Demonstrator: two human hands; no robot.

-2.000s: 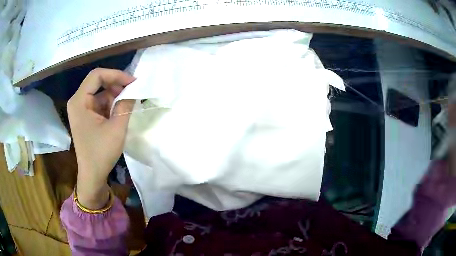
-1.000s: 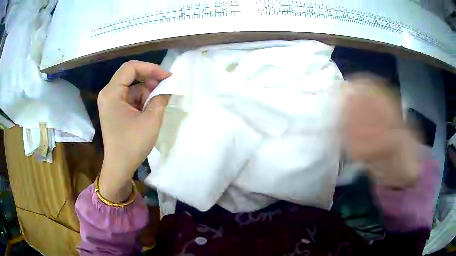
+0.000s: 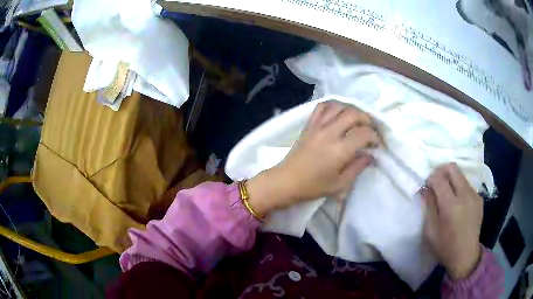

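Note:
A white fabric garment piece (image 3: 374, 222) lies bunched on my lap below the table edge. My left hand (image 3: 336, 146) grips its upper middle between thumb and fingers. My right hand (image 3: 453, 216) pinches the cloth to the right. A narrow folded band (image 3: 397, 169) of the cloth runs between the two hands. A small dark tip shows at my right fingertips; I cannot tell whether it is a tool.
The white table (image 3: 409, 35) with printed ruler markings curves across the top right. Brown wrapping (image 3: 87, 152) stands at left, with white cloth (image 3: 137, 47) hanging over it. A yellow tube (image 3: 64, 255) is at lower left. A black phone (image 3: 512, 238) lies at far right.
The view has swung left. My left hand has moved from the cloth's left edge to its middle. My right hand has come in from the right and now grips the cloth, which is more bunched.

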